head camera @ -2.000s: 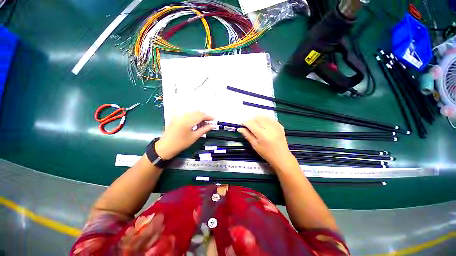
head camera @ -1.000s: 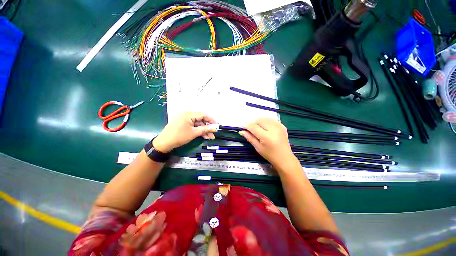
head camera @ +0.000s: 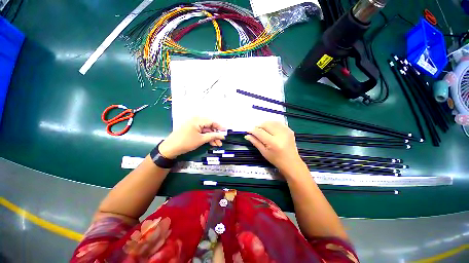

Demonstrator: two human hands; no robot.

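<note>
A black sleeved cable lies across the lower edge of the white paper sheet. My left hand pinches its left end, where a small white piece shows at the fingertips. My right hand grips the same cable a little to the right. Several more black cables lie in a row below, some with white labels near their left ends. Two black cables slant across the paper to the right. The fingers partly hide the held end.
A steel ruler runs under my left wrist and forearms. Red-handled scissors lie left. A wire coil is behind the paper. A heat gun, a blue bin, a cable bundle and a fan are right.
My left fingers have shifted slightly at the cable's left end, and the white labels seen between my hands two seconds ago no longer show. My right hand keeps its grip. The view has shifted slightly.
</note>
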